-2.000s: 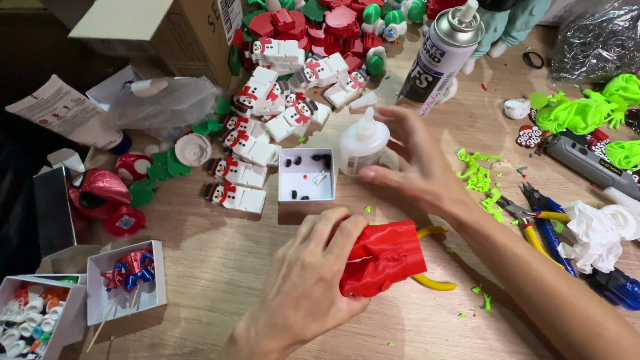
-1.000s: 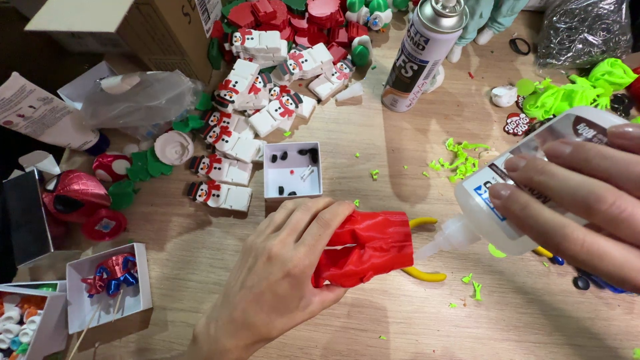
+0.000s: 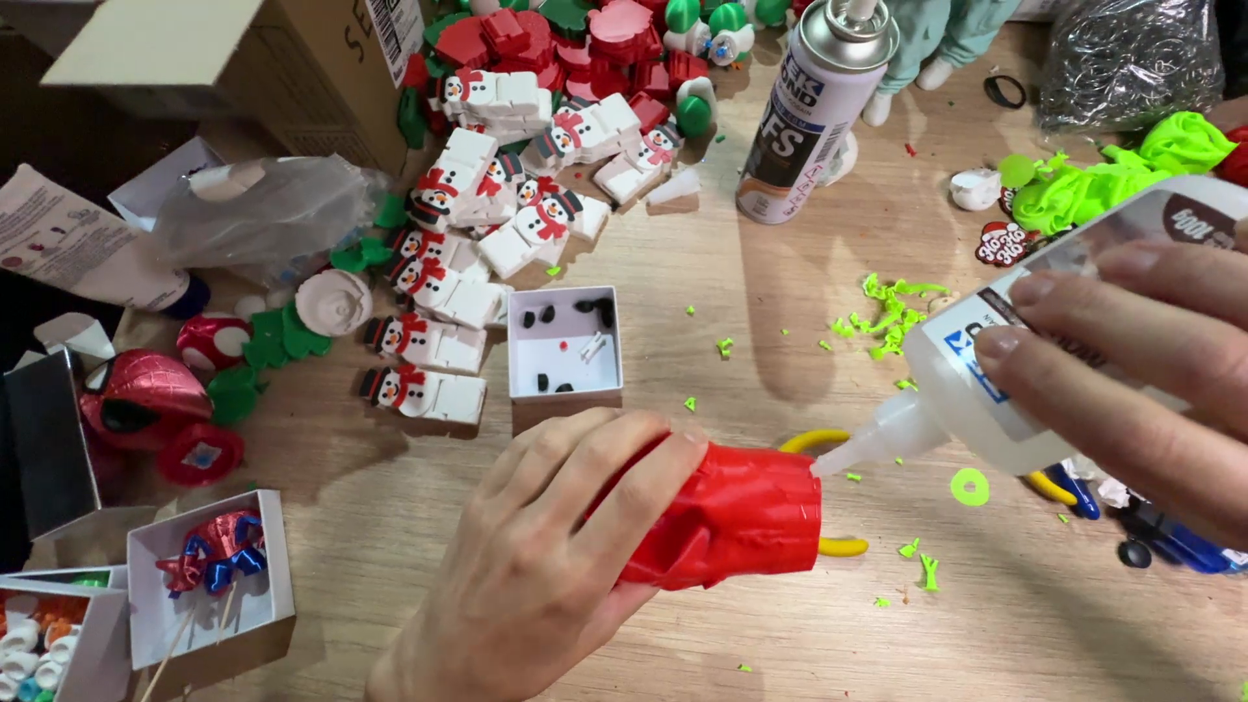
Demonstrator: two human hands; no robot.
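My left hand (image 3: 556, 536) is closed around a glossy red plastic part (image 3: 751, 517), which lies sideways with its wide end toward the right. In my right hand (image 3: 1121, 341) is a translucent plastic glue bottle (image 3: 1014, 390), tilted so that its nozzle (image 3: 877, 434) points down and left. The nozzle's tip is at the upper corner of the red part's right end; whether a drop comes out cannot be told. Yellow curved handles (image 3: 843, 546) stick out from behind the red part. Just above my left hand stands a small white box (image 3: 565, 395) holding small black pieces.
White snowman figures (image 3: 439, 283) are heaped at upper left, near red parts (image 3: 526, 49). An aerosol can (image 3: 804, 117) stands at top centre. Bright green scraps (image 3: 892, 317) are scattered on the wooden table (image 3: 409, 526). A box with a red-and-blue figure (image 3: 219, 551) sits at lower left.
Two seconds ago my right hand was at the upright glue bottle beside the white box. The bottle has since been lifted, moved right and tilted, its nozzle now at the red part's end.
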